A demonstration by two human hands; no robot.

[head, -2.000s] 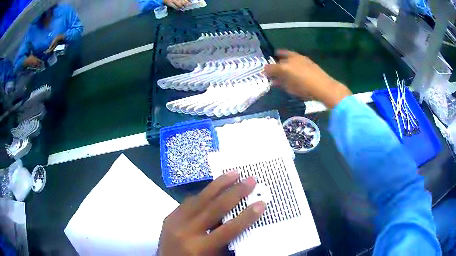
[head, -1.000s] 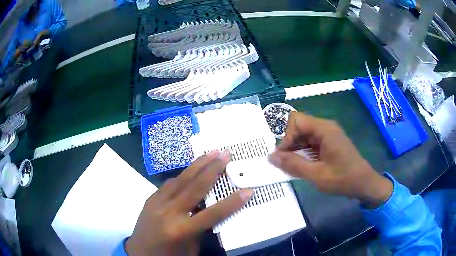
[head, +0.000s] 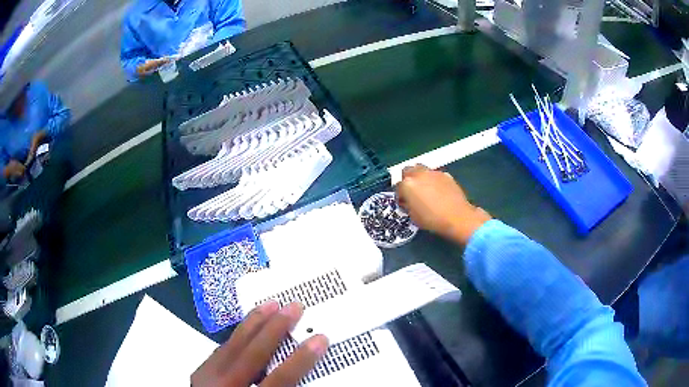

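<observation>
The slotted white housing (head: 355, 355) lies at the bottom centre. A long white plastic arm (head: 378, 300) lies across it, its end with a small hole near my left fingers and its far end sticking out past the housing to the right. My left hand (head: 261, 344) rests with fingers apart on the housing and the arm's rounded end; it is cut off by the bottom edge. My right hand (head: 434, 198) is at the right rim of the round white dish (head: 387, 219) of dark small hardware. Its fingertips are bent, and whether they hold a piece cannot be seen.
A blue bin (head: 227, 283) of silvery pieces and a plain white block (head: 317, 238) stand behind the housing. The dark green crate (head: 279, 64) holds stacked arms (head: 257, 181). A blue tray (head: 597, 193) with white sticks is at right, a paper sheet (head: 155, 348) at lower left. Two people in blue sit beyond.
My right hand first brought an arm from the crate onto the housing, then let it go and moved up to the round dish. My left hand stays on the housing. The view has shifted.
</observation>
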